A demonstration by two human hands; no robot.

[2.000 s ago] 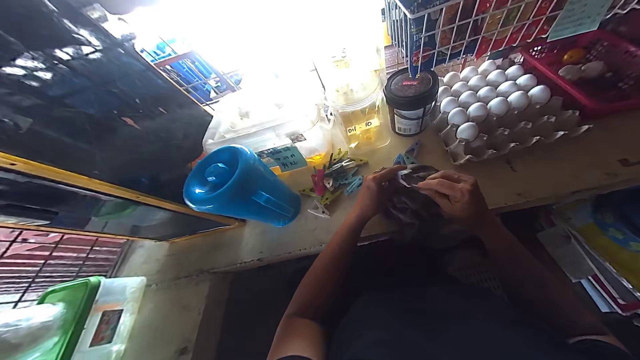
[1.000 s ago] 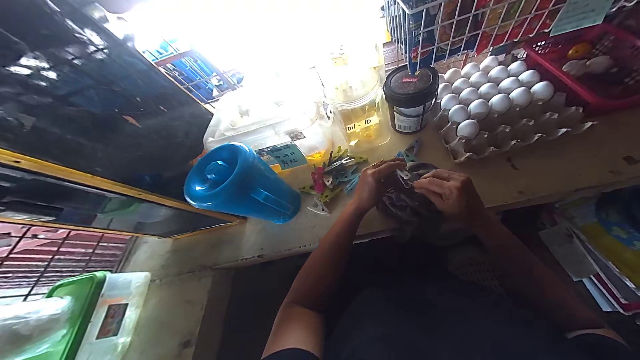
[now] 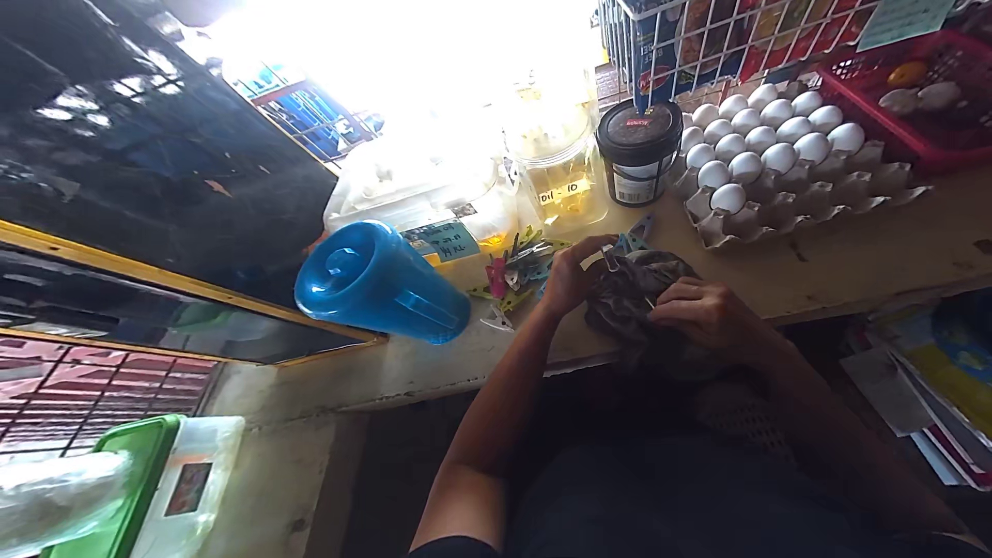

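Note:
My left hand [image 3: 577, 271] grips the edge of a bunched dark grey cloth [image 3: 632, 298] at the counter's front edge, near a small pale clip-like piece [image 3: 611, 260]. At the cloth's right side, my right hand [image 3: 701, 314] pinches something small, thin and pale between thumb and fingers; what it is I cannot tell. Several clothespins, among them a pink clothespin [image 3: 496, 277], lie in a pile just left of my left hand. A light blue clothespin [image 3: 637, 232] is right behind the cloth. The cloth's lower part is lost in shadow.
A blue plastic pitcher [image 3: 380, 283] lies left of the clothespins. Behind are a plastic tub [image 3: 457, 221], a jar of yellow contents [image 3: 564, 190] and a black lidded bucket [image 3: 637, 151]. An egg tray [image 3: 814, 198], a red basket [image 3: 876, 101] and a white wire rack [image 3: 697, 39] stand at right.
My right hand has drawn slightly away from my left, and more of the cloth shows between them. My left hand stays at the cloth's upper left edge.

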